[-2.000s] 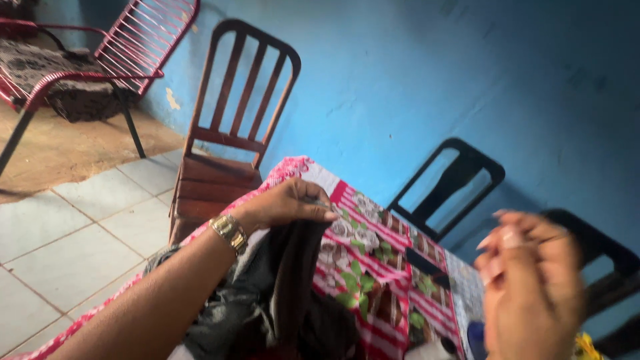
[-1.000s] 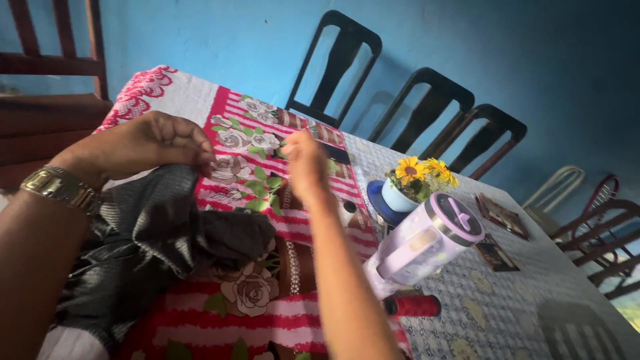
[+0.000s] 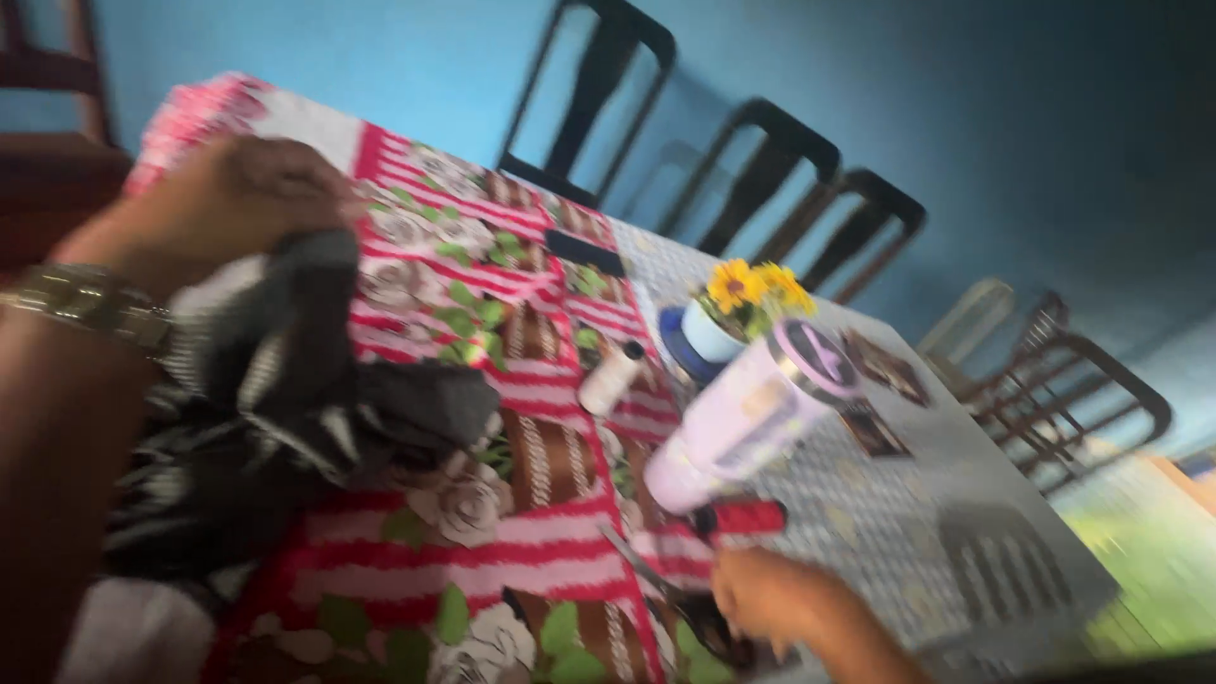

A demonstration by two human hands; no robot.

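Observation:
My left hand (image 3: 256, 195), with a metal watch on its wrist, is raised at the left with its fingers pinched on the dark grey cloth garment (image 3: 304, 332). The garment hangs from the fingers and lies bunched on the table. At the lower right, my right hand (image 3: 774, 594) is at the handles of a pair of dark-handled scissors (image 3: 698, 608) on the patterned cloth; blur hides whether its fingers hold them. A red spool of thread (image 3: 750, 518) lies just above that hand, and a white spool of thread (image 3: 611, 378) lies farther back.
A lilac tumbler (image 3: 741, 418) stands right of centre, near a potted yellow flower (image 3: 717, 328) on a blue saucer. A dark flat object (image 3: 584, 253) lies on the red striped tablecloth (image 3: 456, 560). Black chairs (image 3: 594, 85) line the far side by the blue wall.
My right hand has moved down from over the middle of the table to the scissors. My left hand stays raised by the garment. The view swung right from the earliest frame.

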